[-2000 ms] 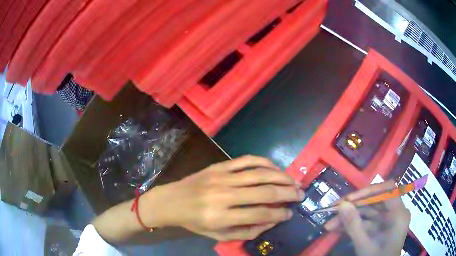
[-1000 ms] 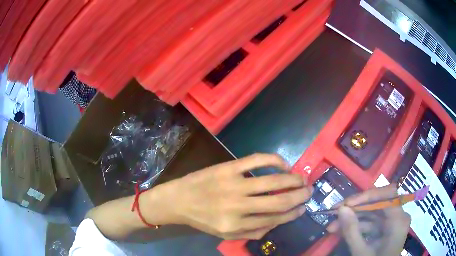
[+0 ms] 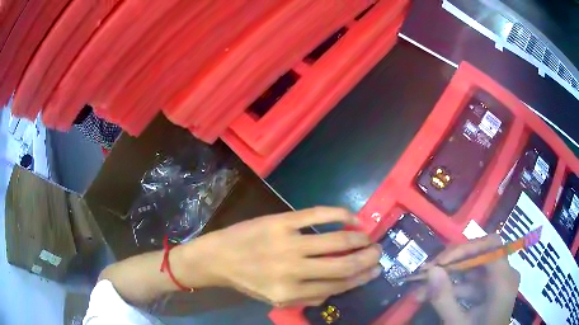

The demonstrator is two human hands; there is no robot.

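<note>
A black phone with its back off (image 3: 362,298) lies in a pocket of the red foam tray (image 3: 406,168). My left hand (image 3: 286,257) lies over the phone's left edge and the tray, palm down, fingertips beside the silver parts. Whether it grips anything cannot be told. My right hand (image 3: 473,279) holds the orange tweezers (image 3: 485,257) like a pen, pink end up at the right. The metal tip is at the phone's silver area, by the white label (image 3: 411,255). No adhesive piece can be made out at the tip.
A white sticker sheet with black bars (image 3: 546,266) lies across the tray at right. Other phones (image 3: 463,152) sit in pockets. Stacked red foam trays (image 3: 159,57) lean at upper left. An open brown box (image 3: 114,184) with clear plastic bags (image 3: 184,197) stands left. A white lattice sheet (image 3: 539,47) lies far right.
The view has shifted slightly. My left fingers have drawn back a little from the label, which shows more fully. The tweezers remain in my right hand, tip still at the phone.
</note>
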